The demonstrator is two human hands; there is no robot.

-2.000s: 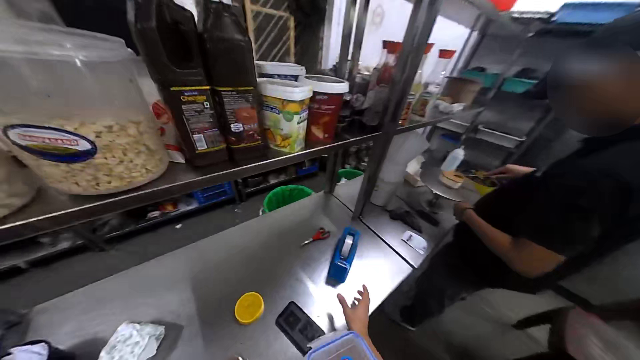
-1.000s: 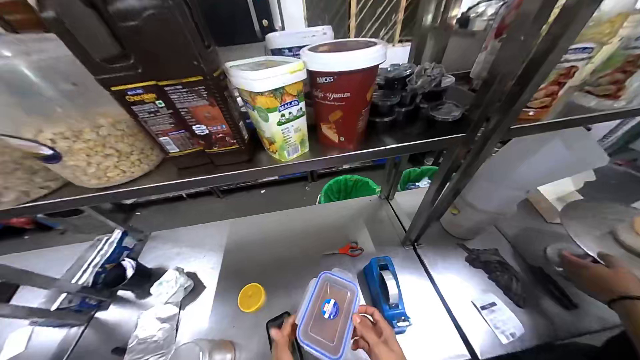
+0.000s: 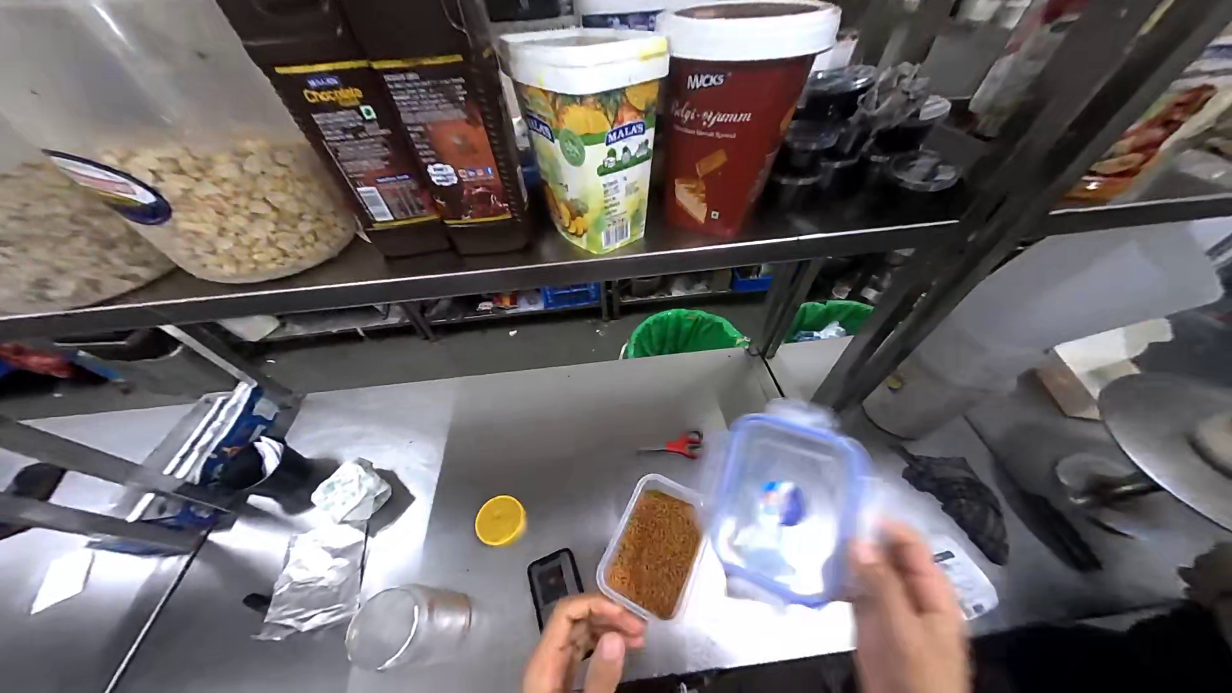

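Note:
My right hand grips a clear plastic lid with a blue rim, blurred and raised over the steel table's right part. Below and left of the lid, a clear rectangular container holds brown granular food, its top uncovered. My left hand is at the container's near-left corner, fingers curled and apart; whether it touches the rim is unclear. A black phone lies just beyond that hand. Farther left are a yellow round lid and an empty-looking clear jar on its side. Red-handled scissors lie behind the container.
A steel shelf crosses above the table, bearing a nut-filled jar, dark bottles and tubs. Crumpled foil lies left. A black plastic bag lies right. Green-lined bins stand behind.
The blue-rimmed lid, earlier between both hands on the container, is now off to the right in my right hand. The brown food is exposed. My left hand has let go of the lid.

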